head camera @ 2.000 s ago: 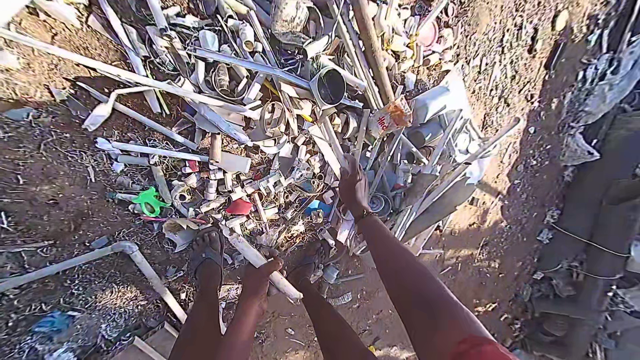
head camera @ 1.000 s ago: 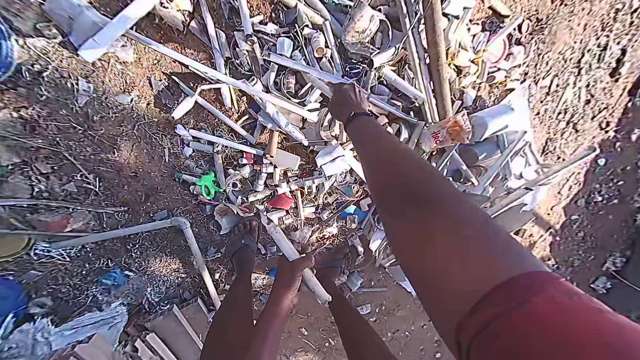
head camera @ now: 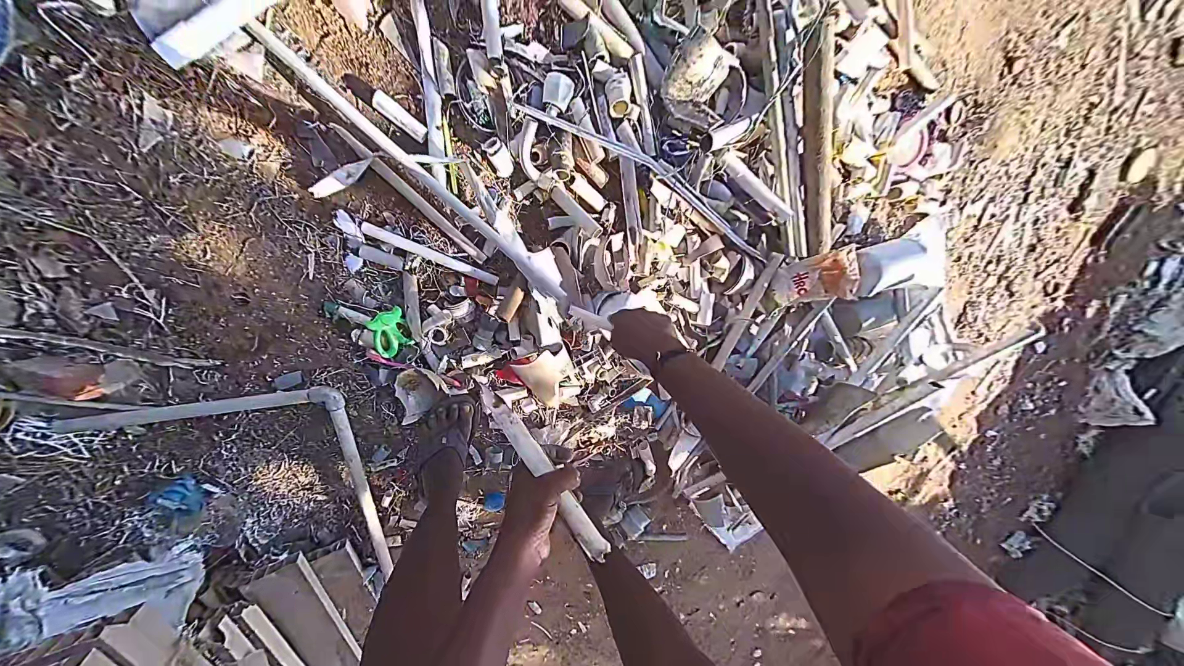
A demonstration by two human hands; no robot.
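Note:
My left hand (head camera: pixel 546 490) is closed around a short length of whitish plastic pipe (head camera: pixel 529 451), which slants above the ground between my feet. My right hand (head camera: pixel 640 335), with a dark band at its wrist, reaches into a heap of plastic pipe scraps. A pale piece (head camera: pixel 592 320) lies at its fingertips; whether the fingers grip it is unclear. A long white pipe (head camera: pixel 407 148) runs from the upper left toward that hand. Left of the hands lie a bright green plastic piece (head camera: pixel 388 333) and a red scrap (head camera: pixel 511 374).
An elbowed grey pipe (head camera: pixel 328 396) lies at the left. Flat boards (head camera: pixel 310 601) are stacked at the lower left. A wooden pole (head camera: pixel 819 129) and a printed white sack (head camera: pixel 823 276) lie at the heap's right. My foot (head camera: pixel 450 425) stands at the heap's near edge.
My right hand has moved down from the long pale strip higher in the heap to the scraps nearer my left hand. My left hand still holds the pipe piece.

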